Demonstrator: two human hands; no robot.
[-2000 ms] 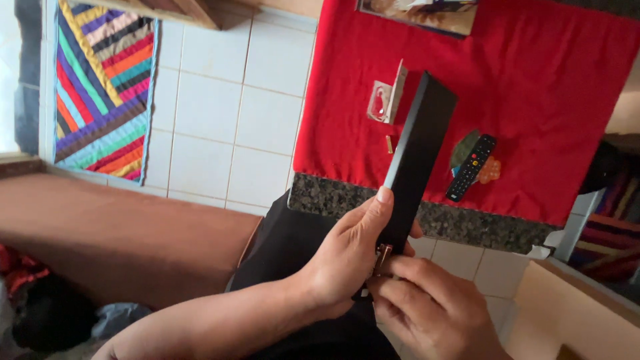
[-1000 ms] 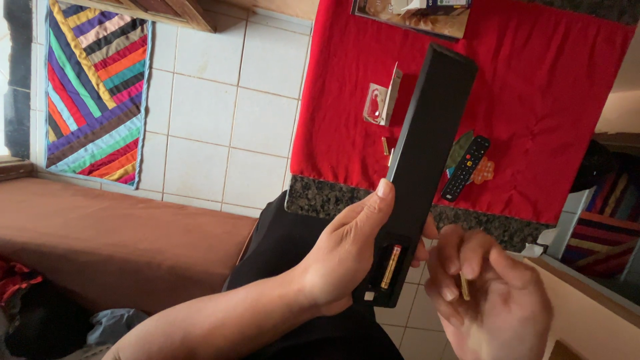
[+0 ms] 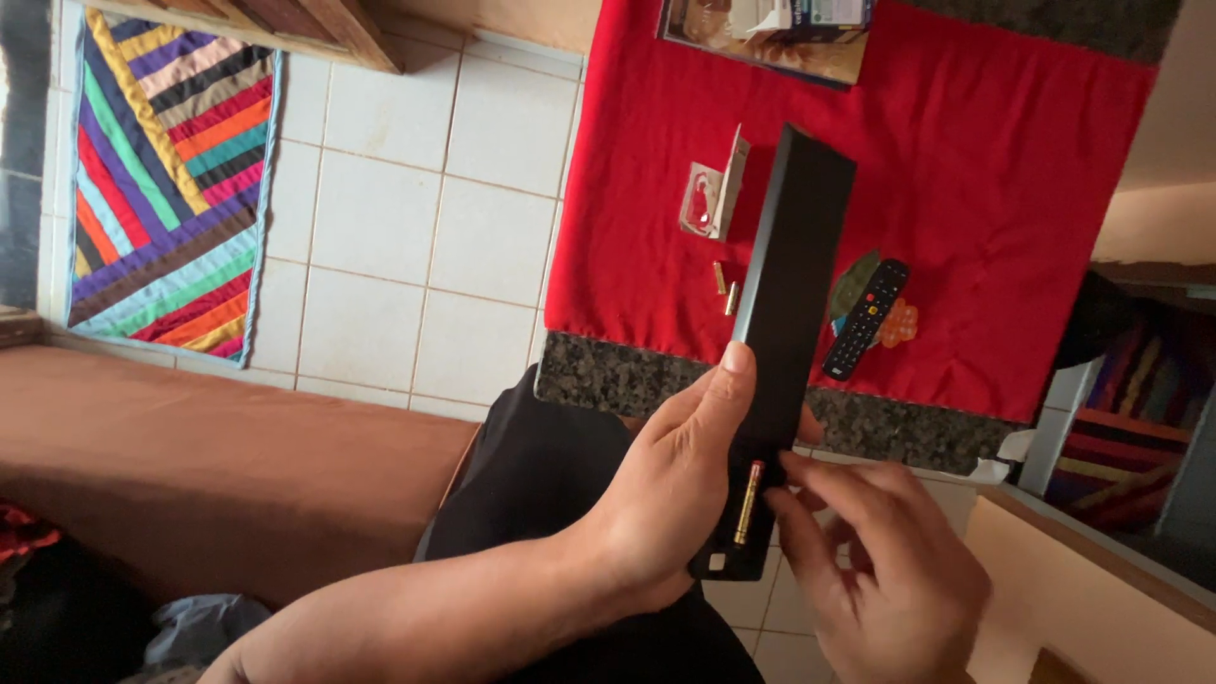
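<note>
My left hand is closed around a long flat black device, held tilted above the table's near edge. A battery lies in a slot near the device's lower end. My right hand has its thumb and forefinger at the device's right side, beside that slot; whether something small is between them cannot be seen. Past the device, on the red cloth, are a battery, another battery, an opened card package and a black remote control.
A granite tabletop edge runs under the cloth. Boxes and a picture-covered item lie at its far side. A brown padded seat is at left, beyond it a striped patchwork mat on the tiled floor.
One second ago my right hand was apart from the device with a small battery in its fingers; it has moved back against the device. Two batteries now show on the cloth beside the package.
</note>
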